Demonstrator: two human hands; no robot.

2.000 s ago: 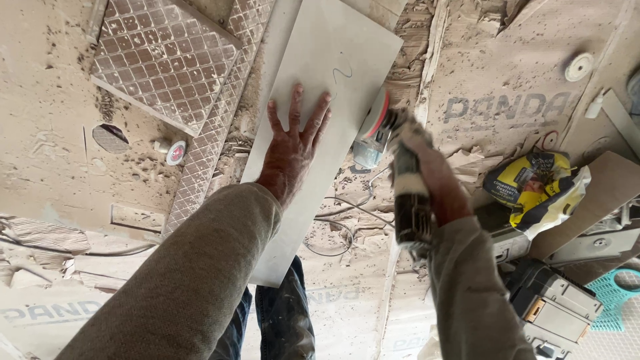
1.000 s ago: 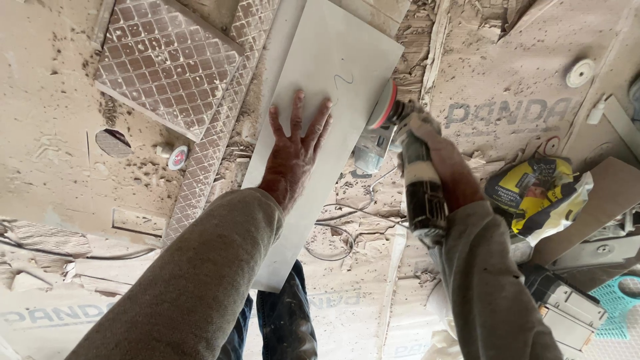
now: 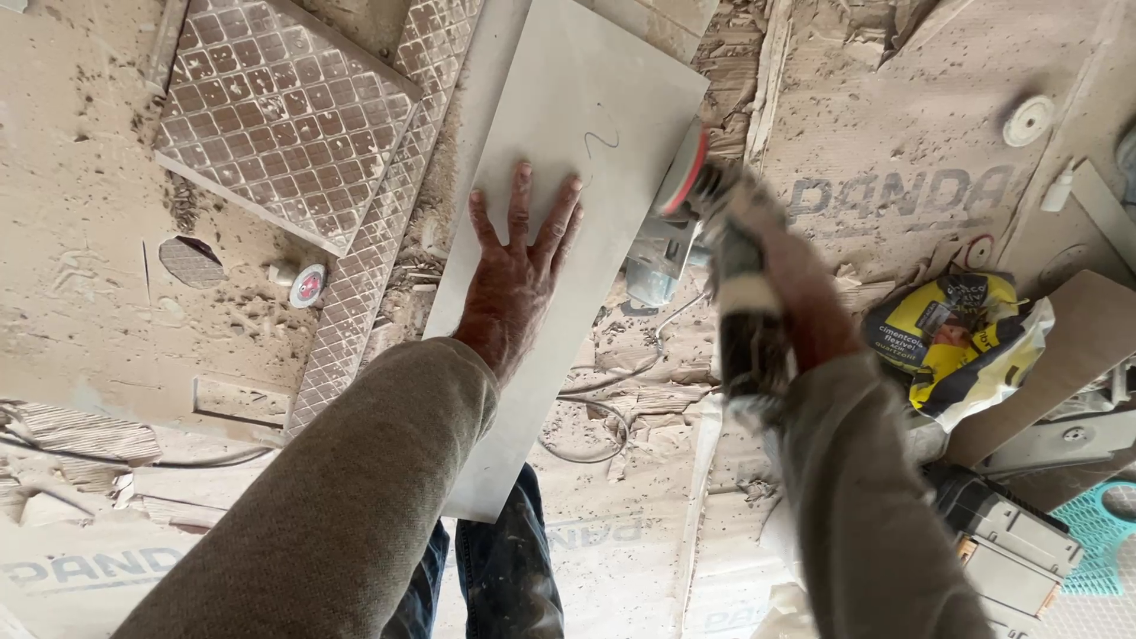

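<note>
My left hand lies flat with spread fingers on a long pale grey tile, which bears a pencil squiggle. My right hand, blurred, is closed around an angle grinder to the right of the tile. The grinder's red-edged disc is tilted against the tile's right long edge, near its upper corner. Part of the disc is blurred. Below the disc, beside the tile, is a translucent plastic object, partly hidden. The tile's lower end is over my jeans.
Left lie a square tile with a waffle-patterned back, a patterned strip and a small disc. Right are a yellow and black cement adhesive bag, a round white disc and a toolbox. A cable crosses torn floor cardboard.
My right hand and the grinder have shifted slightly along the tile's right edge. My left hand stays flat on the tile.
</note>
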